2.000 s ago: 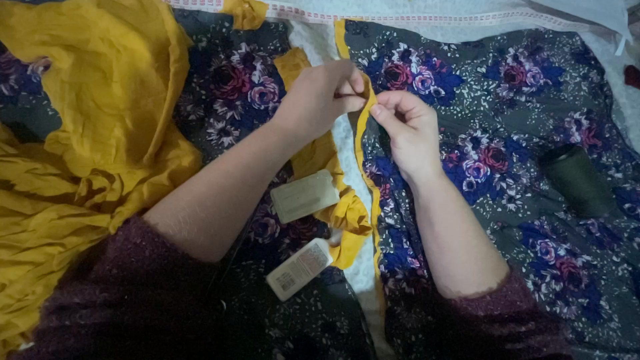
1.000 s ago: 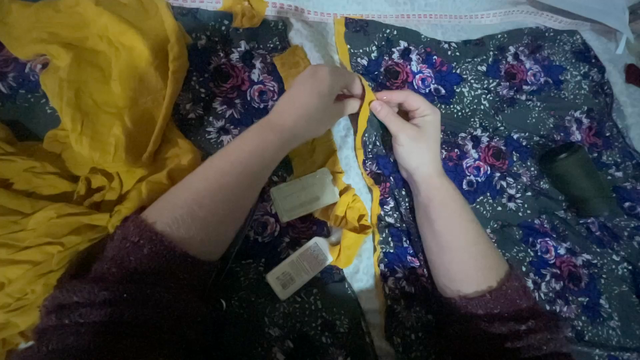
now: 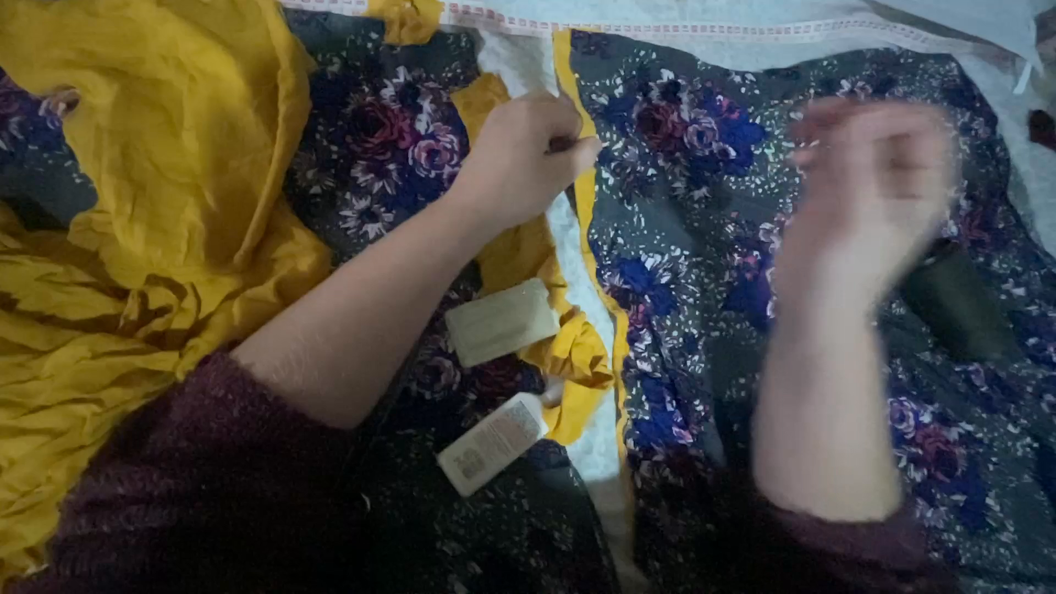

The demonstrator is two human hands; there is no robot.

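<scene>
My left hand (image 3: 532, 157) has thumb and fingertips closed at the yellow edging strip (image 3: 586, 202), which runs down the left border of the dark floral fabric (image 3: 676, 223). Whatever its fingertips pinch is too small to make out. Off to the right, my right hand (image 3: 883, 165) is raised above the same floral fabric, blurred by motion, its fingers bent; whether it holds anything does not show. Below my left hand, a plain card tag (image 3: 502, 322) and a printed tag (image 3: 492, 445) lie beside a crumpled yellow fabric strip (image 3: 582, 355).
Gathered yellow fabric (image 3: 190, 148) covers the left side. A white tape with red marks (image 3: 660, 31) crosses the top. A dark cylindrical object (image 3: 961, 305) lies on the floral fabric at right, partly behind my right wrist. Pale cloth (image 3: 516, 62) shows between the floral pieces.
My right hand has left the yellow edging, where it was beside my left hand, and has moved right. My left hand stays at the edging.
</scene>
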